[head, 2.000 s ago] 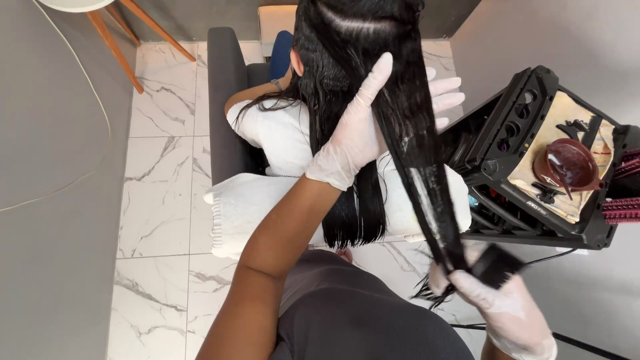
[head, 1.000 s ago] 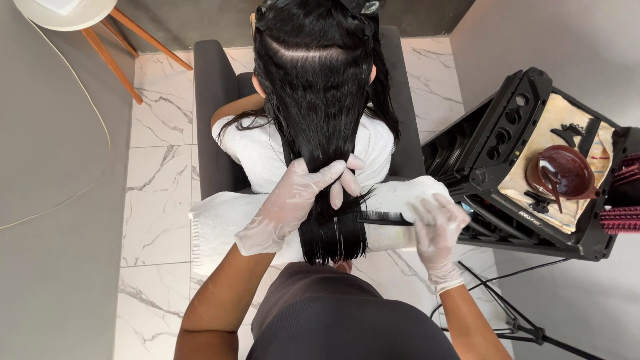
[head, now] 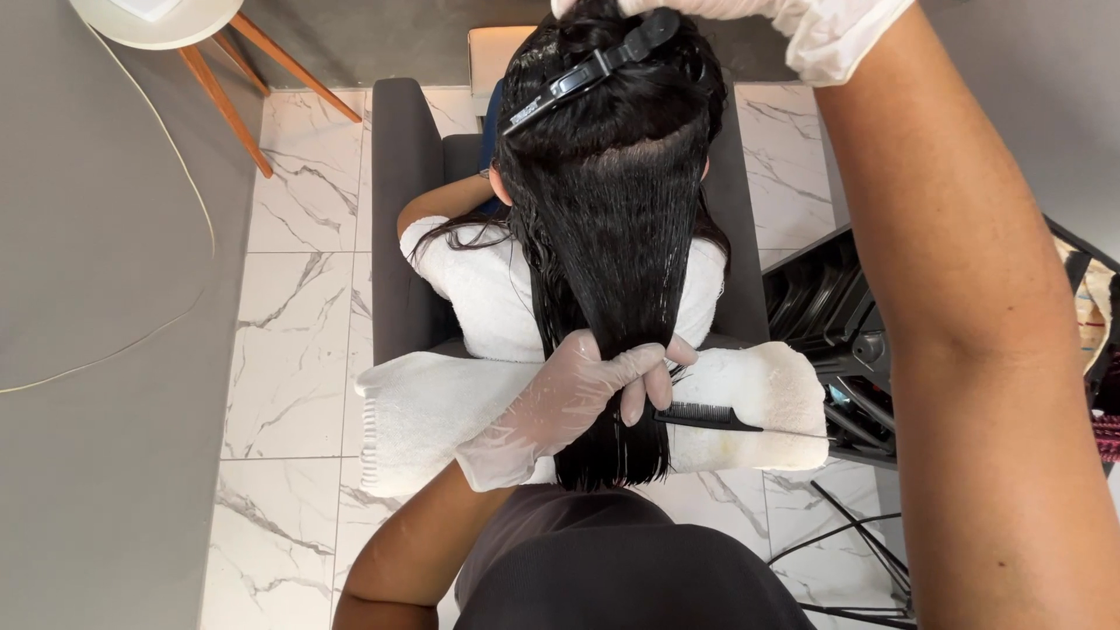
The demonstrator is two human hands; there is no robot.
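My gloved left hand (head: 569, 407) holds a long section of wet dark hair (head: 612, 236) near its ends, over a towel-covered chair back (head: 437, 402). A black fine-toothed comb (head: 709, 416) with a thin metal tail lies on the towel, its toothed end beside my left fingers; whether they touch it is unclear. A black hair clip (head: 582, 79) sits slanted over the gathered upper hair of the seated person. My gloved right hand (head: 744, 17) reaches to the top of the head, cut by the frame's upper edge; its fingertips and what they grip cannot be made out.
The person sits in a dark grey armchair (head: 407, 219), a white towel (head: 481, 297) over the shoulders. At the right stands a black trolley (head: 822, 315), partly behind my right arm. A round white table (head: 157, 22) is at the upper left. Black legs and a cable (head: 862, 525) lie lower right.
My right hand has let go of the comb and moved up to the head. My left hand still holds the hair near its ends, as one second ago. The black clip now shows.
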